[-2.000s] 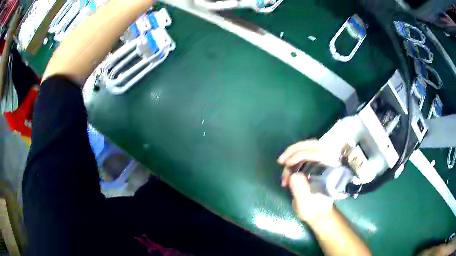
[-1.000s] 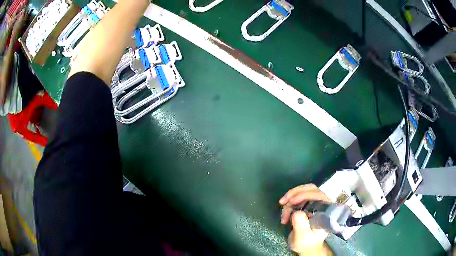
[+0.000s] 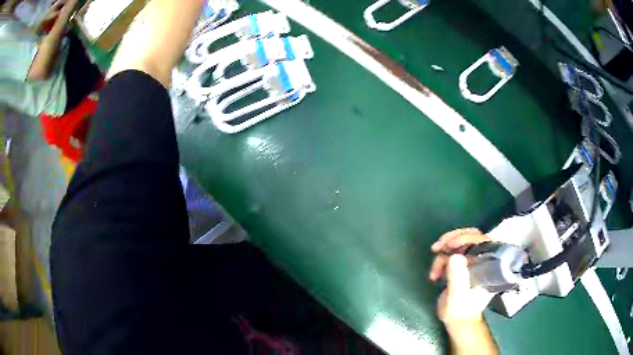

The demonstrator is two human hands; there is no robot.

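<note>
My right hand point(image 3: 461, 277) is shut around the grey electric screwdriver point(image 3: 496, 267), in front of the screw feeder point(image 3: 538, 229). The tool's black cord runs from its rear over the feeder; its bit is hidden by my fingers. My left forearm reaches to the top left and the hand is cut off by the picture's top edge. Several white U-shaped units point(image 3: 257, 104) with blue inserts lie overlapping beside the left forearm on the green bench point(image 3: 333, 152).
A long white strip point(image 3: 430, 104) crosses the bench. A loose U-shaped unit point(image 3: 489, 75) lies beyond it, another near the top edge. More units stand in a row at the far right. A brown box point(image 3: 107, 21) is at the top left. Another person's arm point(image 3: 47, 52) shows at the left.
The view has shifted, so the bench things sit elsewhere in the picture. My right hand still holds the screwdriver by the feeder. My left forearm still reaches out at the top left.
</note>
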